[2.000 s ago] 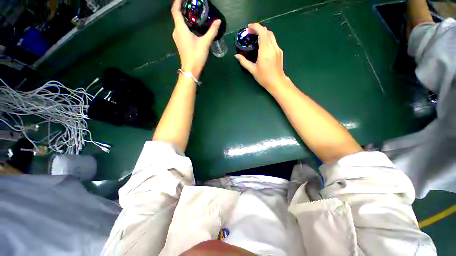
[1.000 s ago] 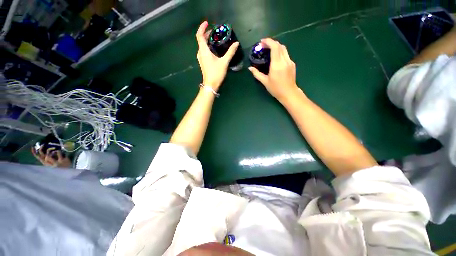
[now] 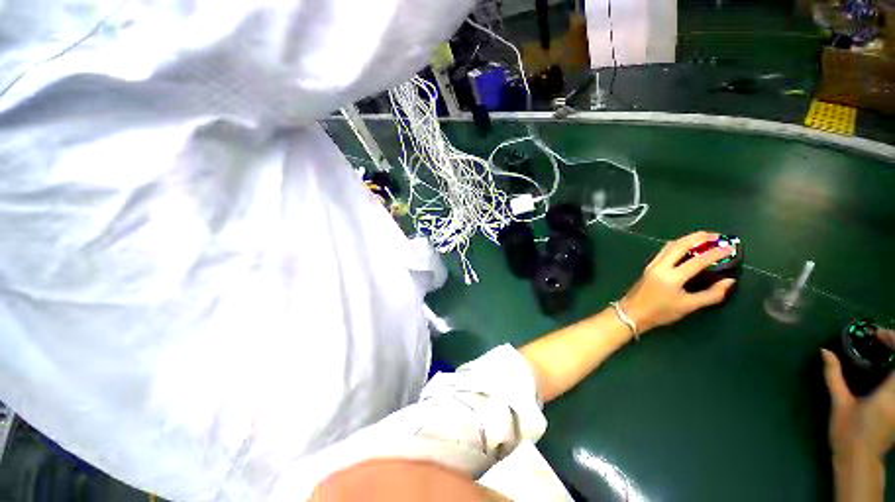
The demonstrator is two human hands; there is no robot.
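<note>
My left hand (image 3: 682,279) is closed around a black LED cylinder unit (image 3: 724,257) with a red and green lit top, on the dark-green bench (image 3: 648,412). My right hand (image 3: 862,407), cut off by the right edge, holds a second black LED cylinder unit (image 3: 864,345) with green lights on top. Between the two units stands a small clear bottle (image 3: 787,302) with a thin pale stem.
Several black cylinders (image 3: 554,284) stand grouped left of my left hand. Beside them lie tangled white cables (image 3: 456,196) with a white plug (image 3: 522,204). A neighbour's white-clothed body (image 3: 226,255) fills the left side. A pale rim (image 3: 726,122) bounds the bench's far side.
The view has swung left. My hands are farther apart, with a unit in each. The clear bottle now stands uncovered between them, and the black cylinders by the cables show clearly.
</note>
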